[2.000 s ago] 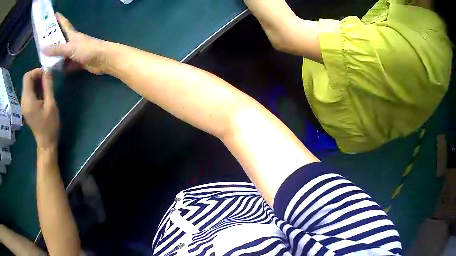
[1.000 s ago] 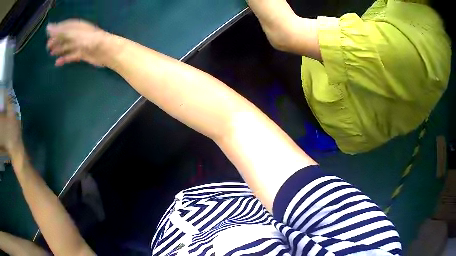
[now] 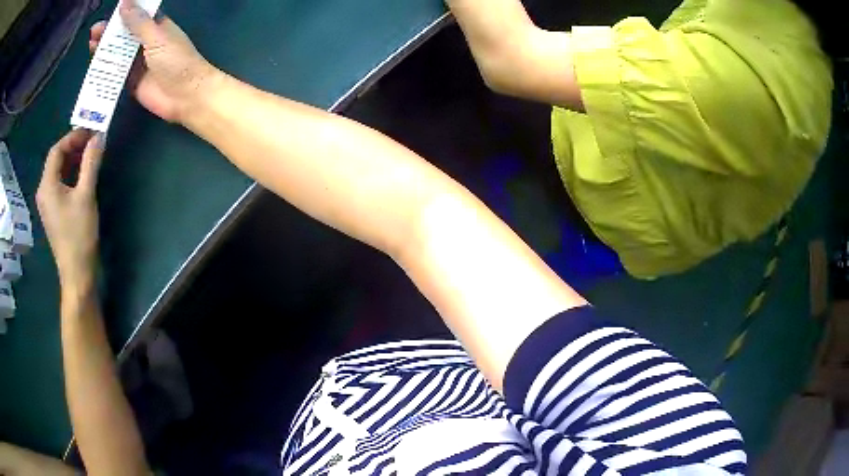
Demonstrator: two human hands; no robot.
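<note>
A long slim white carton (image 3: 110, 70) with small dark print is held above the table at the upper left, its top end cut off by the picture's edge. My right hand (image 3: 166, 63) grips it from the side, thumb on the printed face. My left hand (image 3: 71, 186) is just below, with thumb and fingertips pinching at the carton's lower end. A stack of white cartons (image 3: 13, 228) stands at the left edge, partly cut off, its ends making a stepped row.
The dark green table (image 3: 177, 186) has a pale curved edge. A person in a yellow-green top (image 3: 694, 139) sits at the upper right. Part of another forearm (image 3: 33, 462) shows at the lower left. A dark object lies at the upper left corner. Brown boxes (image 3: 833, 372) stand at the right edge.
One second ago my right hand was empty and open, and my left hand was at the stack with a white carton. Now both hands are together on a carton at the upper left.
</note>
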